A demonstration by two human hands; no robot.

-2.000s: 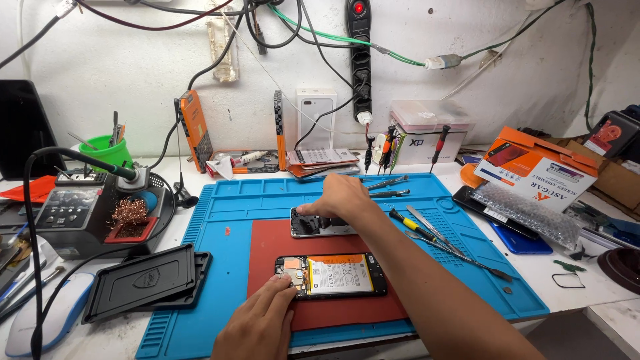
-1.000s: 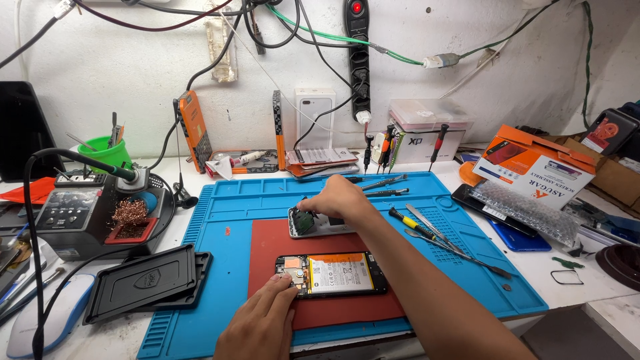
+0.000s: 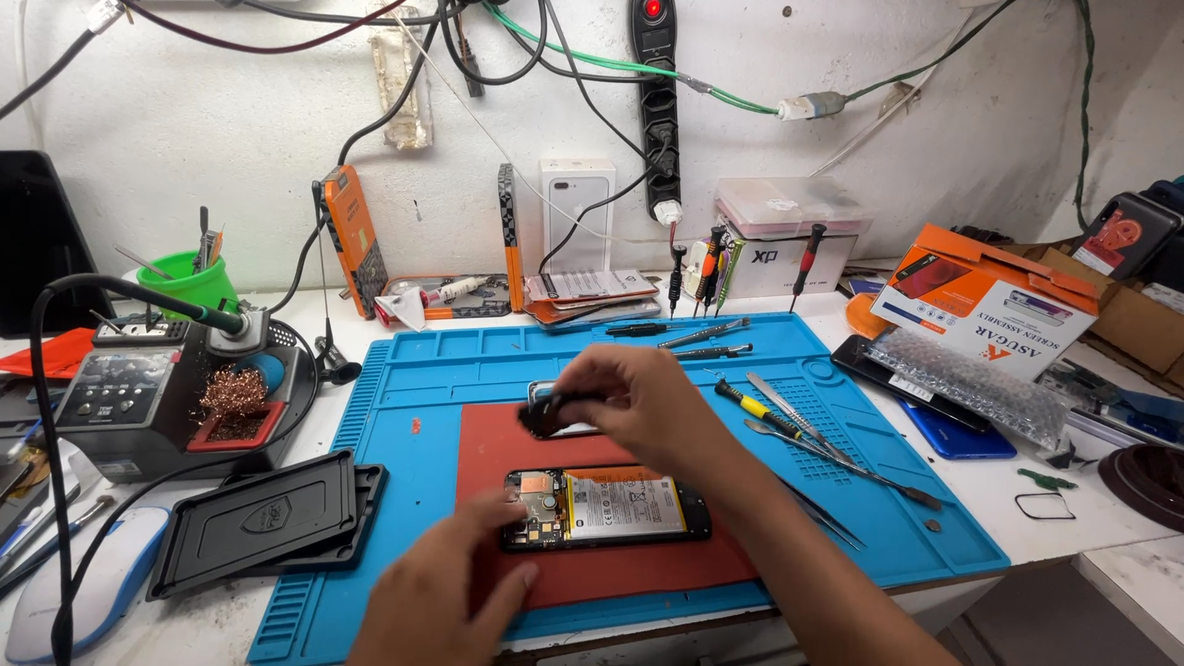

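Note:
An opened smartphone (image 3: pixel 629 504) lies on a red mat (image 3: pixel 610 578), its battery and circuit board exposed. At the phone's left end is my left hand (image 3: pixel 449 564), blurred, fingers apart, with nothing seen in it. My right hand (image 3: pixel 624 398) pinches a small dark part (image 3: pixel 546 414), too blurred to name, above a second phone-like piece (image 3: pixel 539 393) at the red mat's top edge. That piece is mostly hidden by the part and my hand. Tweezers (image 3: pixel 823 513) lie right of the opened phone, partly behind my right forearm.
A blue silicone work mat (image 3: pixel 416 555) lies beneath. Right of the red mat are a yellow-black screwdriver (image 3: pixel 758 410) and metal pry tools (image 3: pixel 800 407). Black trays (image 3: pixel 268 518) and a soldering station (image 3: pixel 129 398) stand left; an orange-white box (image 3: pixel 985 301) and bubble wrap (image 3: pixel 967 375) sit right.
My right hand has lifted a dark part off the second piece, which it was touching before. My left hand has moved back from the opened phone's left end, its fingers now spread.

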